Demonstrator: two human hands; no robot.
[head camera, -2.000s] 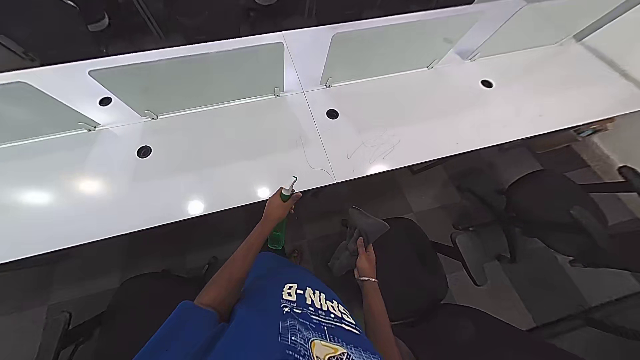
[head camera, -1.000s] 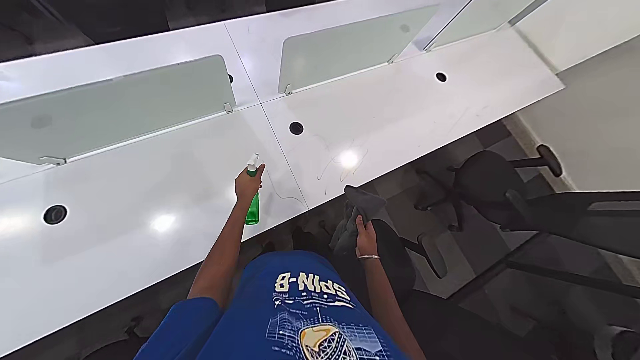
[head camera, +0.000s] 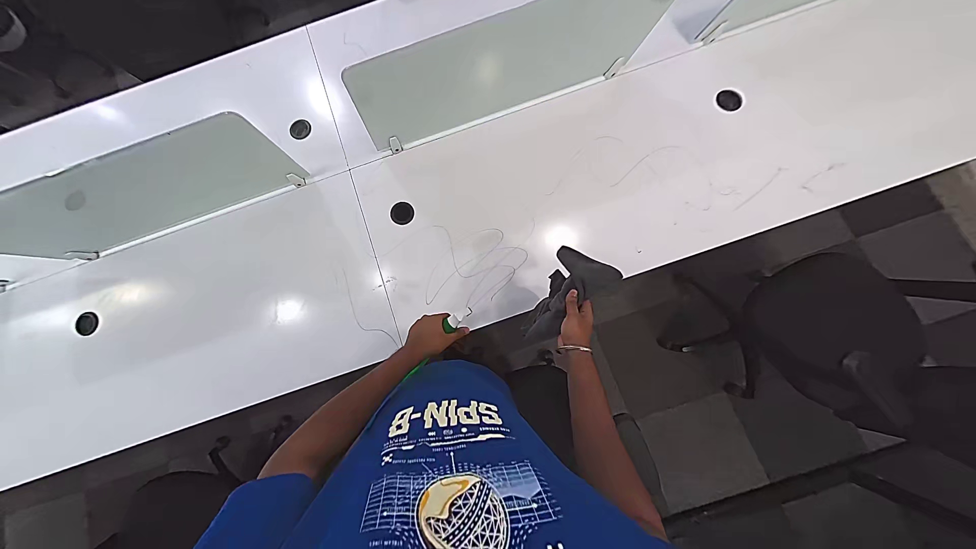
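My left hand (head camera: 431, 335) grips a green spray bottle (head camera: 456, 320) by its neck, the white nozzle showing above the fingers at the near edge of a long white desk (head camera: 229, 335). The bottle's body is mostly hidden behind the hand and shirt. In my right hand (head camera: 577, 324), which wears a thin bracelet, is a bunched dark grey cloth (head camera: 587, 276); its upper part overlaps the desk edge. Thin scribbled lines (head camera: 476, 263) mark the white surface just beyond the bottle, and fainter ones lie farther right.
Frosted glass dividers (head camera: 503, 72) stand along the desk's middle on small clips. Round black cable grommets (head camera: 402, 213) are set in the top. A black office chair (head camera: 831, 335) is at the right, and another dark chair (head camera: 179, 507) is at the lower left, on a checkered floor.
The bottle, held upright with its green body showing a second ago, is now mostly hidden, its nozzle near the desk edge. The cloth stays in my right hand. The view has shifted.
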